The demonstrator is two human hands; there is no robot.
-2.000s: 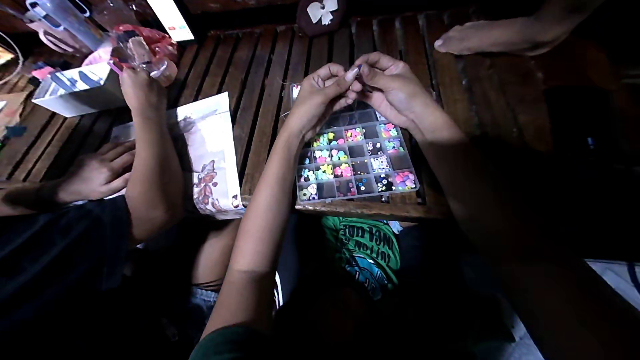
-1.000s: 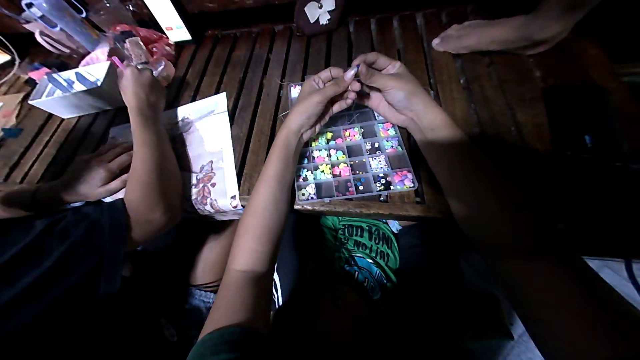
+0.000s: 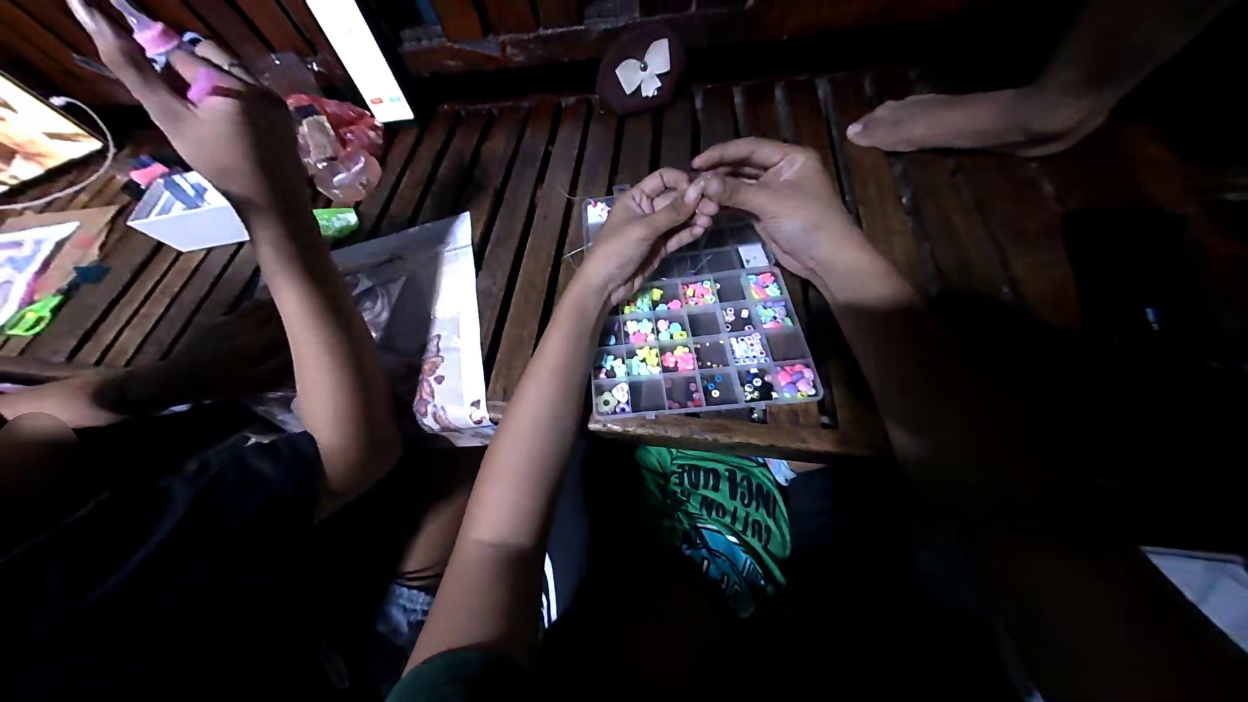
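Note:
My left hand [image 3: 651,229] and my right hand [image 3: 780,200] meet fingertip to fingertip above the far part of a clear plastic bead organizer box [image 3: 704,414]. The fingers of both pinch something very small, mostly hidden; a thin cord [image 3: 573,255] shows beside my left wrist. Colourful beads [image 3: 680,359] fill many of the box's compartments, among them dark round beads [image 3: 758,383] and pink and purple ones [image 3: 795,380]. Some compartments look empty. My left hand covers part of the box's far left side.
At left, another person's raised hand [image 3: 229,127] holds a pink item above a white box [image 3: 185,219]. Nearby lie a plastic-covered printed sheet [image 3: 453,331], a pink plastic bag [image 3: 341,146] and green scissors [image 3: 37,314]. A round object with a bow [image 3: 642,70] and a bare foot [image 3: 946,122] are beyond.
The other person's hand has risen from the white box and now holds a pink item up. My two hands stay pinched together over the bead box.

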